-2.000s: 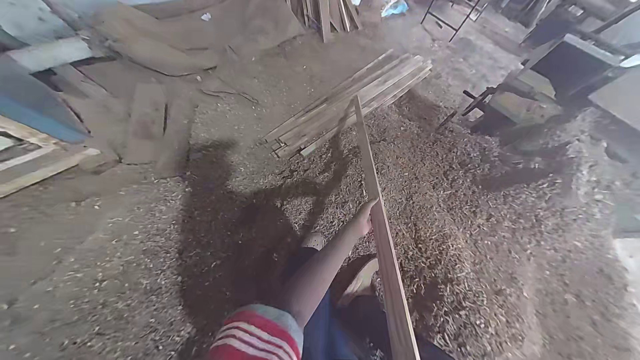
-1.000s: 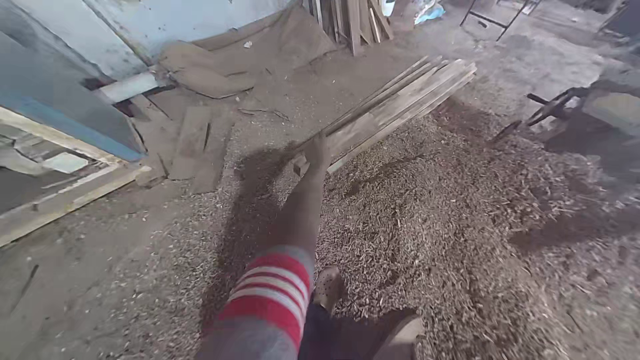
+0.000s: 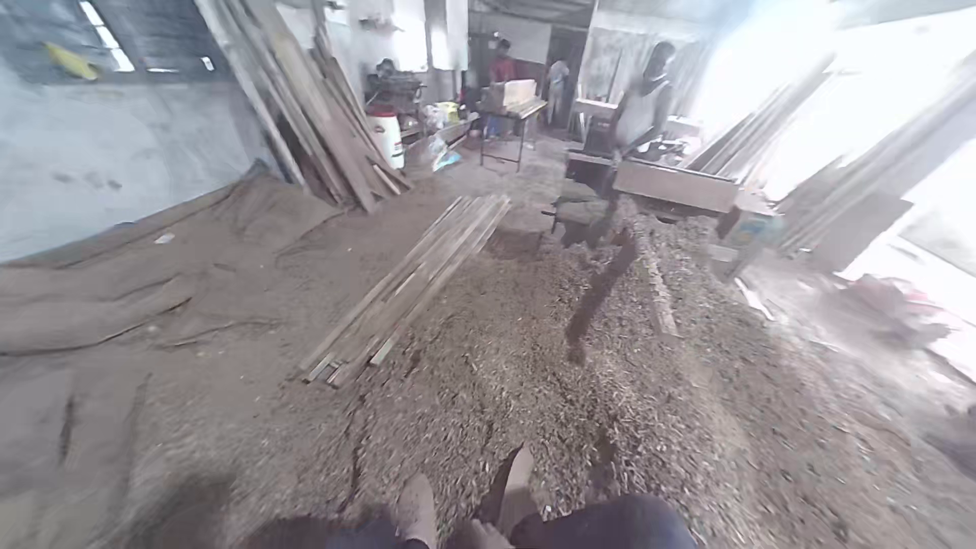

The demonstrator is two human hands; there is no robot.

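Note:
A pile of long wooden planks [image 3: 419, 282] lies at a slant on the floor in front of me, and no hand touches it. My two feet rest in the wood shavings [image 3: 564, 396] at the bottom, the left foot [image 3: 417, 507] beside the right foot [image 3: 520, 476]. What look like blurred fingers [image 3: 486, 536] show at the bottom edge between my legs; I cannot tell which hand they belong to or whether they hold anything. No sleeve or forearm is visible.
Brown sheeting [image 3: 91, 305] covers the left floor. Boards [image 3: 305, 91] lean on the wall. A person [image 3: 644, 107] stands by a machine [image 3: 675, 183] at the right; more people are farther back near a table [image 3: 522, 108]. A shavings-covered strip [image 3: 657, 282] lies right of the pile.
Two seconds ago my left hand held a plank upright; one second ago it was at the near end of the pile. It has left the pile. The view has tilted up.

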